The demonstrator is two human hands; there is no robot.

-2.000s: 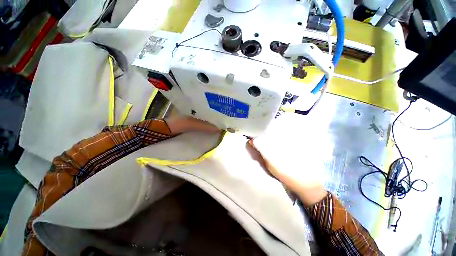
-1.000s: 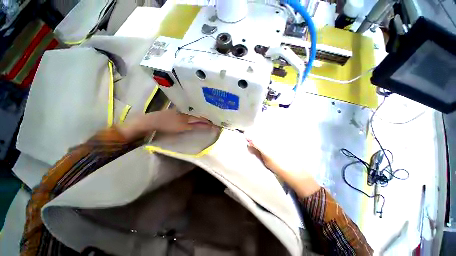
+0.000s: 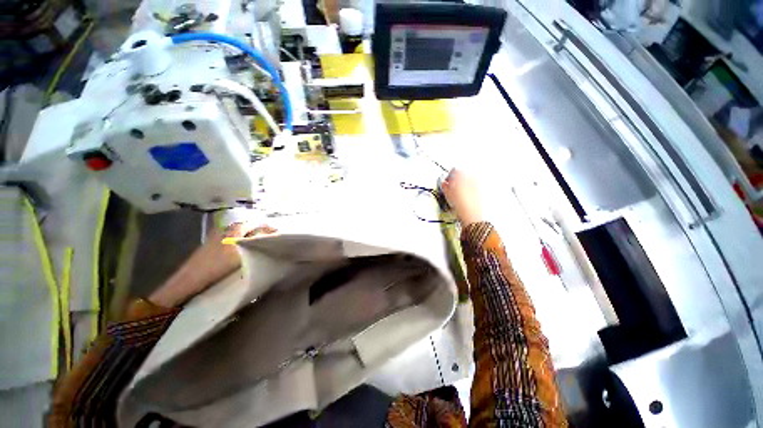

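The beige garment piece (image 3: 389,322) lies in front of me with its dark inside open. A yellow-bound tip shows at its upper left edge. My left hand (image 3: 213,257) holds that edge just below the white sewing machine head (image 3: 176,155); the fabric partly hides its fingers. My right hand (image 3: 463,196) is away from the garment, on the table at the black cable (image 3: 425,205). Its fingertips touch the dark part of the cable, but blur and glare hide whether they grip it. The needle area is not clear.
The touchscreen (image 3: 435,50) stands beyond my right hand. A red-handled tool (image 3: 550,260) lies to its right, near a black pad (image 3: 632,280). Stacked beige pieces (image 3: 21,292) with yellow edges are at the left. A blue hose (image 3: 243,48) curves over the machine.
My right hand has left the garment by the machine head and moved right to the cable. My left hand stays at the fabric edge. The view has turned right, showing more table.
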